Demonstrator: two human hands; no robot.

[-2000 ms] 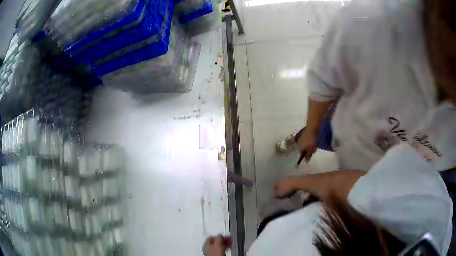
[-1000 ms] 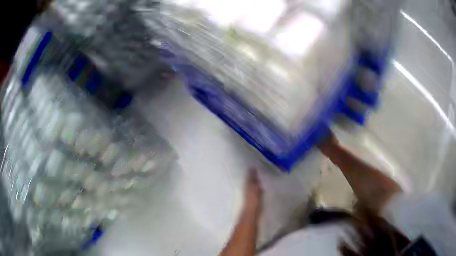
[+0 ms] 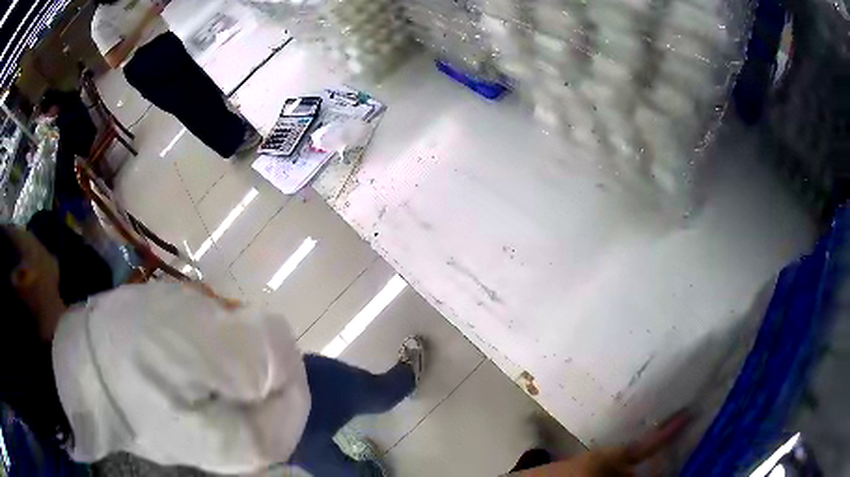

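Observation:
A stack of blue-rimmed trays (image 3: 775, 347) stands at the right edge of the view, cut off by it. My left hand (image 3: 643, 449) is low at the bottom right, blurred, with its fingers stretched towards the stack's lower side. It holds nothing that I can see, and whether it touches the stack is unclear. My right hand is not in view. Stacked clear trays filled with white units (image 3: 615, 88) stand on the white table (image 3: 522, 270) at the top.
A calculator (image 3: 291, 126) lies on papers (image 3: 296, 170) at the table's far left corner. A blue piece (image 3: 471, 81) lies by the filled trays. A person in a white top (image 3: 186, 382) is at lower left; another person (image 3: 177, 84) stands beyond, near wooden chairs (image 3: 116, 210).
The view has swung round, now showing the calculator and other people. The blue-rimmed stack has gone from the upper middle to the right edge. My right hand has left the view; my left remains.

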